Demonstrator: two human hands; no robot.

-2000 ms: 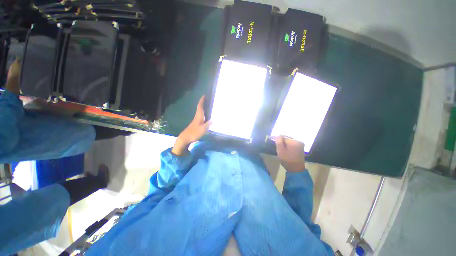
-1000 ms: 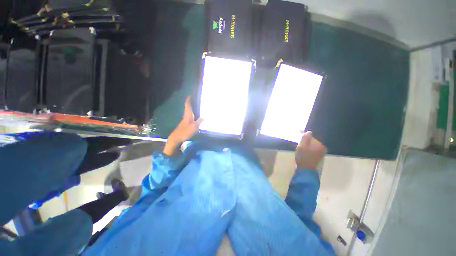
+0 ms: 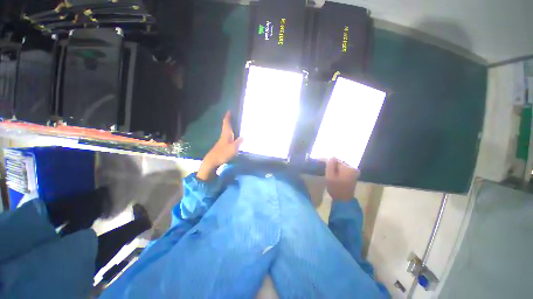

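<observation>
Two tablets with glaring white screens lie side by side on the dark green bench mat [image 3: 421, 117]. My left hand [image 3: 222, 150] rests at the lower left edge of the left tablet [image 3: 272, 111], thumb up along its side, fingers apart. My right hand [image 3: 341, 178] touches the lower edge of the right tablet [image 3: 349, 121] with a fingertip; the right tablet lies tilted. Two dark tablets lie beyond them: the left one [image 3: 277, 35] shows a green logo and yellow text, the right one [image 3: 342, 41] yellow text.
Dark unlit tablets [image 3: 90, 79] stand in rows at the left of the bench, above an orange-red edge strip [image 3: 87, 135]. A blue bin [image 3: 52, 175] and another person's blue sleeve or clothing [image 3: 47, 251] are at lower left. A pale wall [image 3: 444, 29] lies beyond the mat.
My right hand has moved left along the right tablet's lower edge since a second ago. My left hand stays by the left tablet. The neighbouring person's blue clothing has shifted, and the view has moved slightly.
</observation>
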